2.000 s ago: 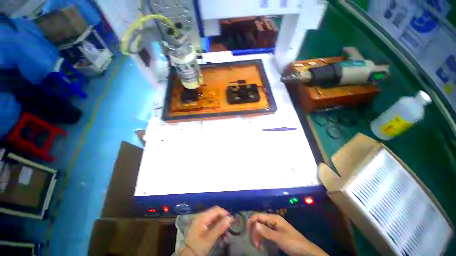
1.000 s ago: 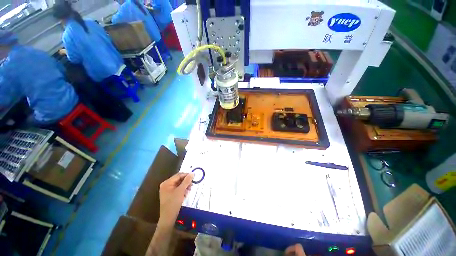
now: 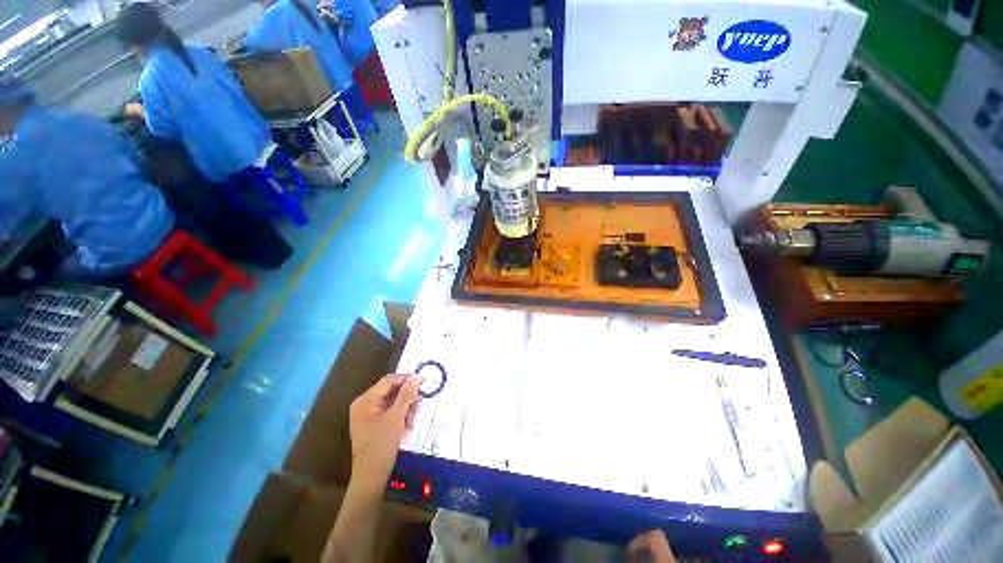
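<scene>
My left hand (image 3: 379, 427) pinches a thin black ring (image 3: 430, 379) between its fingertips above the left part of the white paper cover (image 3: 572, 398). My right hand (image 3: 651, 547) shows only as fingers at the bottom edge, by the green and red lights; most of it is cut off. The orange fixture board (image 3: 572, 225) lies on the machine bed. The labelled glue syringe (image 3: 513, 196) hangs over the black nest (image 3: 515, 255) on its left side. A second black block (image 3: 638, 266) sits on its right side.
Thin tweezers or a stick (image 3: 719, 359) lie on the paper. At right are a hot air gun (image 3: 891, 247) on a wooden block, dark loops (image 3: 855, 385), a white bottle (image 3: 981, 379) and an open carton (image 3: 896, 451). The white gantry (image 3: 660, 83) stands behind.
From two seconds ago, my hands have parted and my left hand has carried the ring forward and left over the paper. In the last second, the syringe has shifted slightly right; my left hand barely moved.
</scene>
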